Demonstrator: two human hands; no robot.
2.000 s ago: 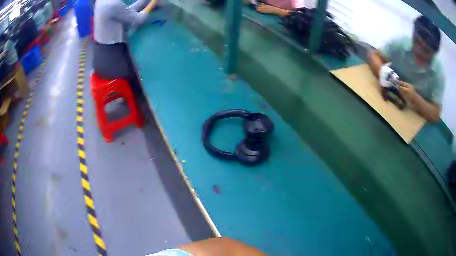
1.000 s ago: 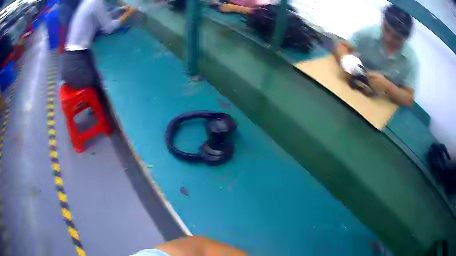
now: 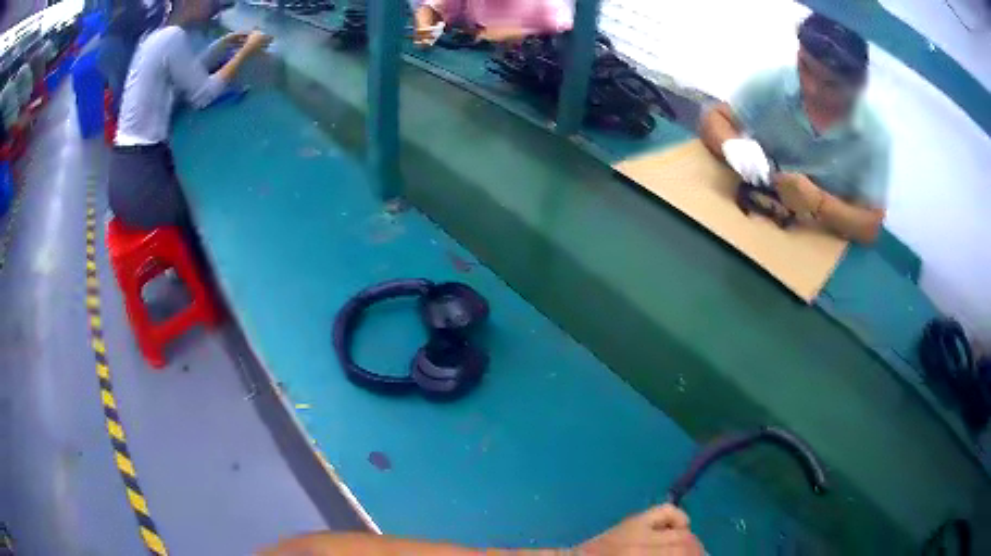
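Observation:
Complete black headphones [image 3: 448,371] lie on the blue-green bench top [image 3: 522,462], left of centre, with the band arc to the left and two round ear cups to the right. My left hand [image 3: 650,532] is at the bottom edge, partly cut off, its forearm reaching in from the lower left. It is shut on the lower end of a black curved headband [image 3: 750,437], which arcs up and right over the bench and the green ledge. The headband's far end is free. My right hand is out of the picture.
A raised green ledge [image 3: 511,261] runs behind the bench, with green posts [image 3: 384,103]. Across it, a person works at a tan board [image 3: 739,228] near piled black parts [image 3: 581,87]. A person sits on a red stool [image 3: 163,288] at left.
The camera view has shifted, so the headphones appear further left. My left hand and the headband have come into view at the lower right; earlier only part of the arm showed.

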